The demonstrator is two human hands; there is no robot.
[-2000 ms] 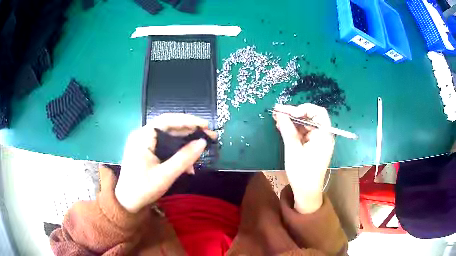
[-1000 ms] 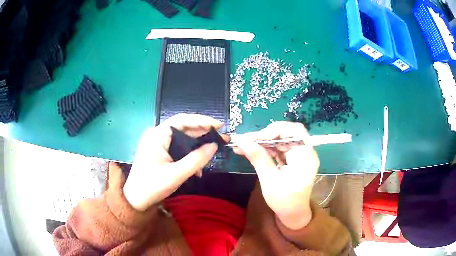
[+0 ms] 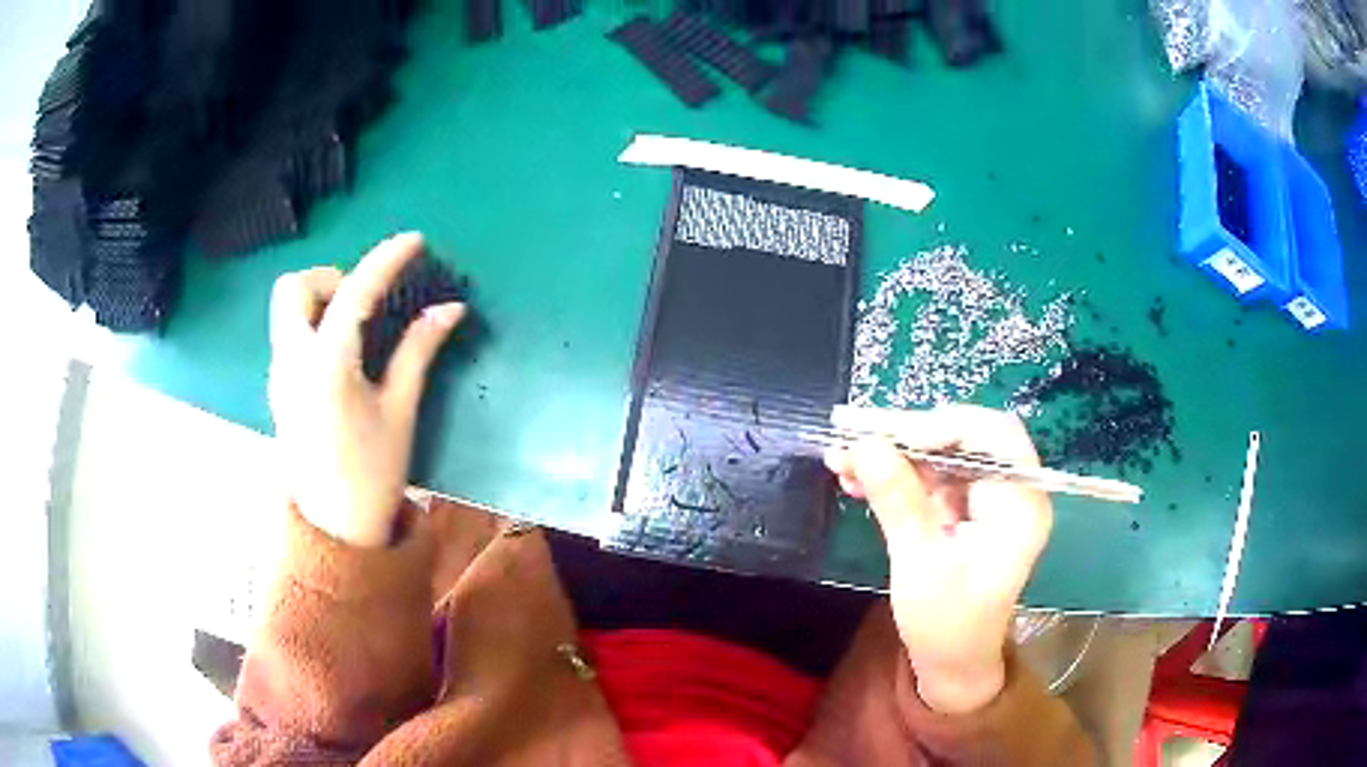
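Note:
My left hand point(image 3: 352, 375) is at the small stack of black ribbed strips point(image 3: 412, 292), left of the tray, with thumb and forefinger curved around them. The palm hides part of the stack. My right hand point(image 3: 967, 525) holds pale tweezers point(image 3: 1034, 472) like a pen, tips pointing left over the tray's right edge. The flat black tray point(image 3: 750, 322) has rows of tiny silver inserts point(image 3: 765, 225) at its far end and thin dark slivers point(image 3: 720, 480) on its glossy near end.
Loose silver inserts point(image 3: 937, 330) and a dark crumb-like pile point(image 3: 1117, 405) lie right of the tray. A white strip point(image 3: 780, 171) crosses its far edge. Blue bins point(image 3: 1232, 270) stand right, a thin white stick point(image 3: 1238, 540) near the right edge. Black strips point(image 3: 195, 135) heap far left.
My left hand has moved from the tray's near end to the stack at left, uncovering the near end. My right hand keeps the tweezers. The view has shifted left.

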